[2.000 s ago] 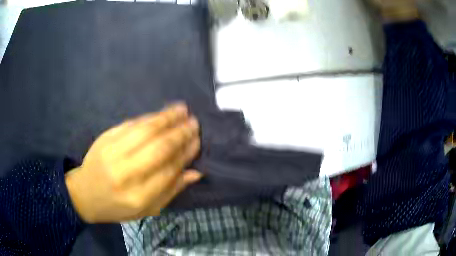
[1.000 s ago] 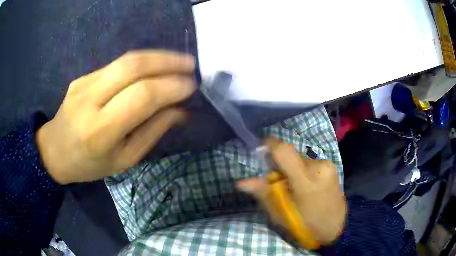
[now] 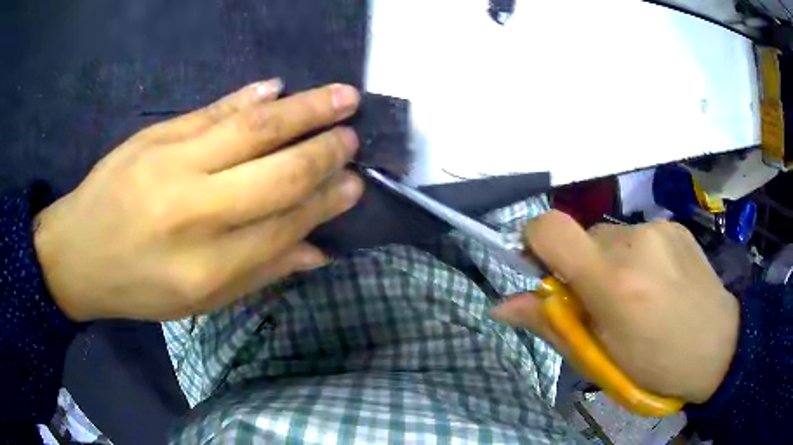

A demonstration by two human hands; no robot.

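A dark garment panel [image 3: 78, 78] covers the left of the table and hangs over its front edge. My left hand [image 3: 209, 200] lies on the panel's right edge, fingertips together; the thumb is partly hidden, and its fingers hold the cloth. My right hand [image 3: 639, 300] holds scissors with orange handles [image 3: 600, 365]. The scissors' metal blades point up-left, and their tip is at the cloth just beside my left fingertips. A small dark cloth tab [image 3: 384, 130] sticks out to the right of the panel edge. A dark strip of the cloth extends right below the tab.
The white table [image 3: 574, 96] bears a dark mark at its top. A green-checked apron [image 3: 374, 348] is below the table edge. Beyond the right edge are a yellow-brown box part [image 3: 770, 104], a blue object [image 3: 741, 221], red cloth and clutter.
My right hand came from the upper right and now holds scissors at the cloth. In the last second it shifted right and slightly up. The panel's lower flap and my left hand moved slightly.
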